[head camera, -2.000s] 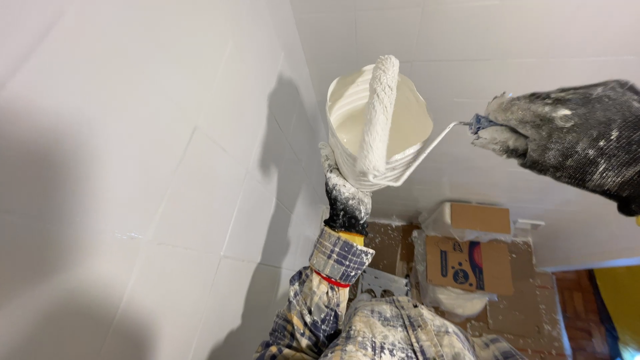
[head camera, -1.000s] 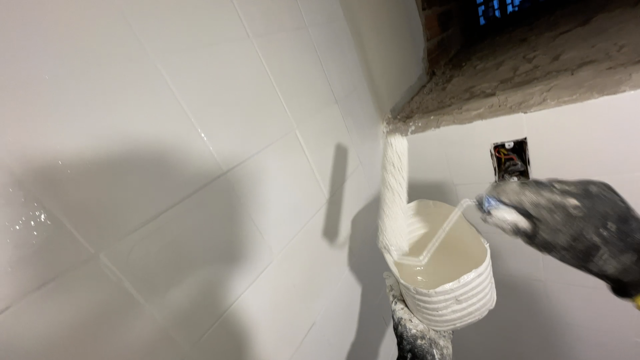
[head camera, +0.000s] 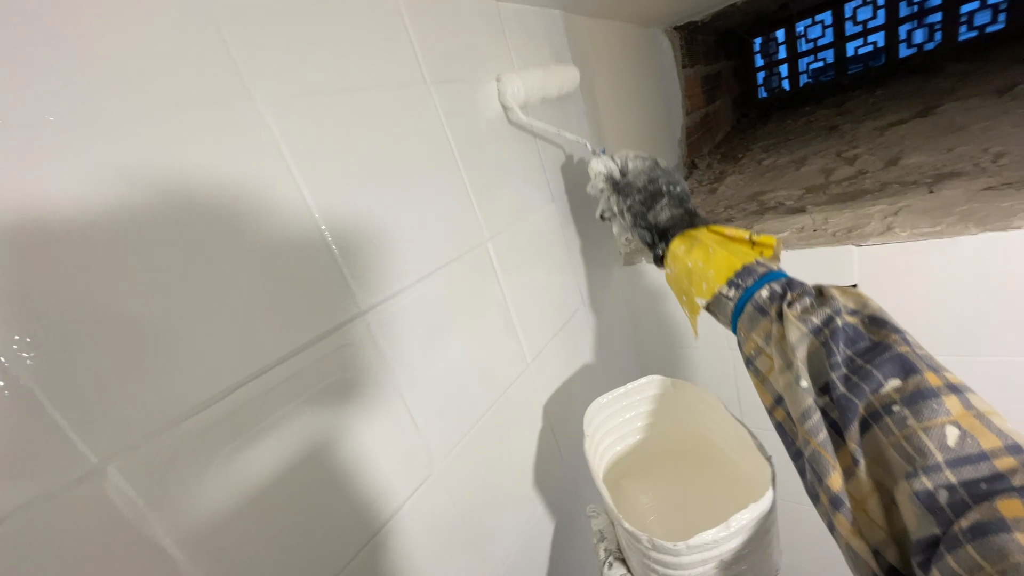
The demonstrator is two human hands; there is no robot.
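My right hand (head camera: 644, 196), in a dark glove caked with white paint, grips the handle of a paint roller (head camera: 540, 84). The roller's white sleeve lies against the tiled wall (head camera: 384, 192) near its upper corner; the wire frame runs down to my fist. Below my right forearm, a cut white plastic container (head camera: 696, 536) with ribbed walls holds off-white paint (head camera: 672, 484). At its lower left side shows a bit of my left hand (head camera: 606, 540), gloved and paint-smeared, supporting the container; most of that hand is hidden behind it.
A recessed opening with a rough masonry sill (head camera: 872, 160) and a patterned vent grille (head camera: 864, 40) is at the upper right. White tiles (head camera: 944, 304) run below the sill. Shadows fall across the wall on the left.
The roller, over the container's mouth in the earlier frames, is now up against the wall, carried there by my right hand. The view has swung from downward to the wall and the opening.
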